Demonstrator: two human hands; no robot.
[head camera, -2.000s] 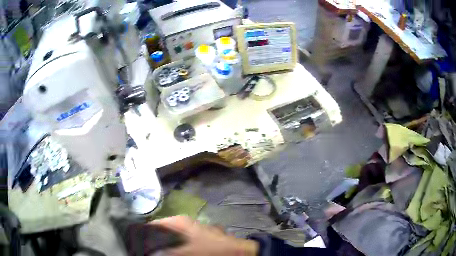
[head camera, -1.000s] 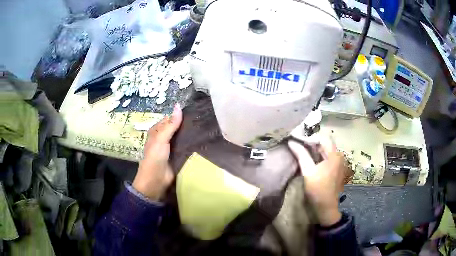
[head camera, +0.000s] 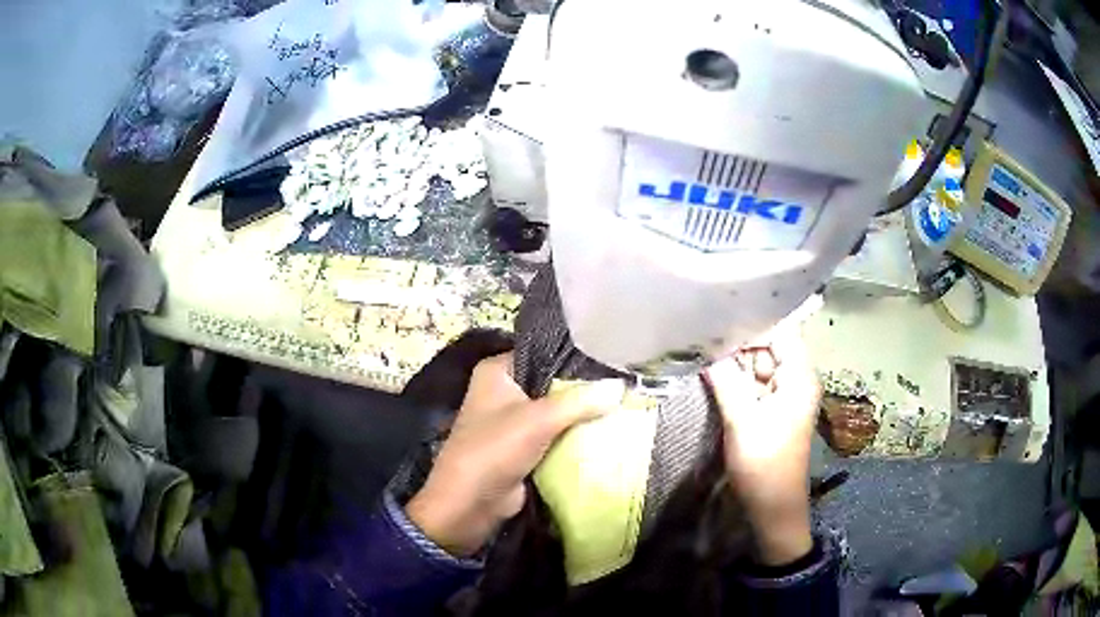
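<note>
The garment, a dark grey-brown cloth with a ribbed band (head camera: 685, 436) and a lime-green panel (head camera: 597, 488), lies under the head of the white JUKI machine (head camera: 724, 181). My left hand (head camera: 489, 452) grips the garment at the left, its thumb along the top of the green panel. My right hand (head camera: 772, 440) holds the band's right side close beside the machine head, its fingertips bunched near the head's lower edge. The small metal work clamp (head camera: 651, 383) shows partly under the head. The cylinder arm is hidden under the cloth.
Small white pieces (head camera: 374, 175) lie heaped on the cream table (head camera: 229, 283), with a black block (head camera: 253, 203) and a marked plastic bag (head camera: 302, 60) beside them. A garment bundle (head camera: 54, 265) hangs at the left. A control panel (head camera: 1013, 217) and bottles (head camera: 941, 205) stand at the right.
The left hand has moved right and in towards the clamp, closing on the cloth. The green panel has shifted right and turned upright. The right hand has closed in on the band beside the head.
</note>
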